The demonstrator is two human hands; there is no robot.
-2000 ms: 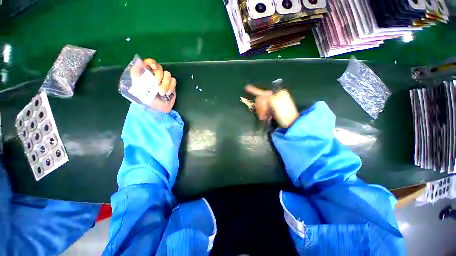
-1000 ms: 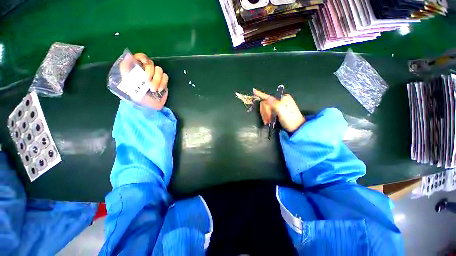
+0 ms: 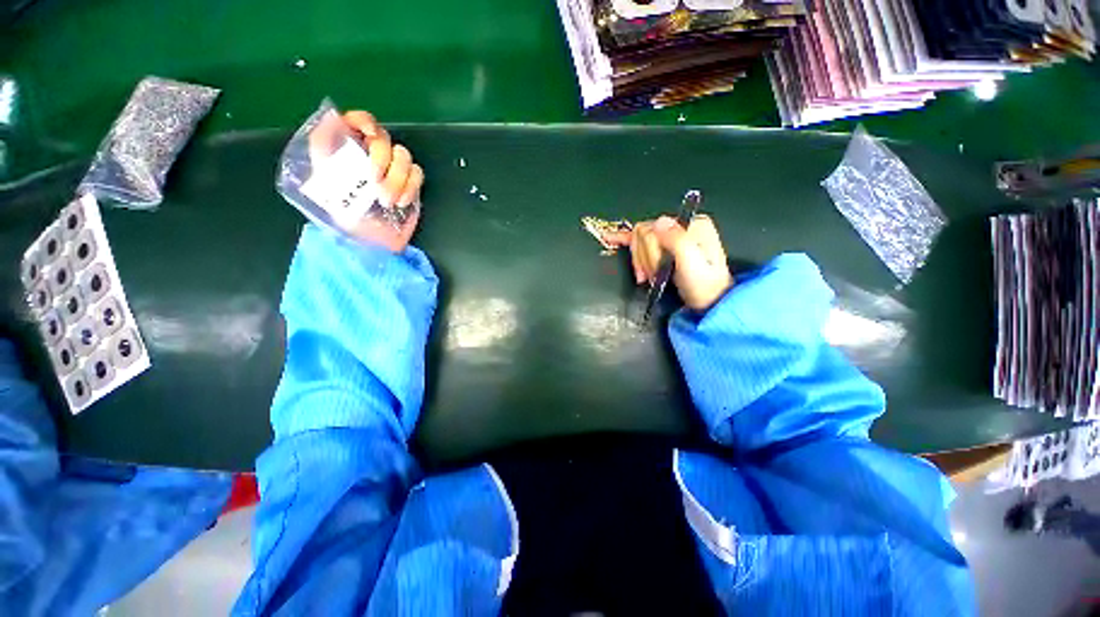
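Observation:
My left hand (image 3: 388, 181) is closed around a clear zip bag (image 3: 338, 181) with a white label, left of centre. My right hand (image 3: 685, 259) holds dark, slim tweezers (image 3: 667, 265), which slant across the fingers. Its index finger reaches left and touches a small pile of gold-brown, thin components (image 3: 603, 230) on the dark-green bench (image 3: 531, 374). Whether the fingers pinch any piece is too small to tell.
A plump filled bag (image 3: 152, 139) and a white panel with dark round spots (image 3: 85, 304) lie at left. A silvery bag (image 3: 887, 207) lies at right. Stacked panels (image 3: 676, 60) stand at the back, upright panels (image 3: 1047, 311) far right. A person's blue sleeve (image 3: 109, 518) is at lower left.
My right hand was blurred and away from the pile two seconds ago; now its fingertip is at the pile. The pile looks more compact than one second ago. My left hand keeps the bag.

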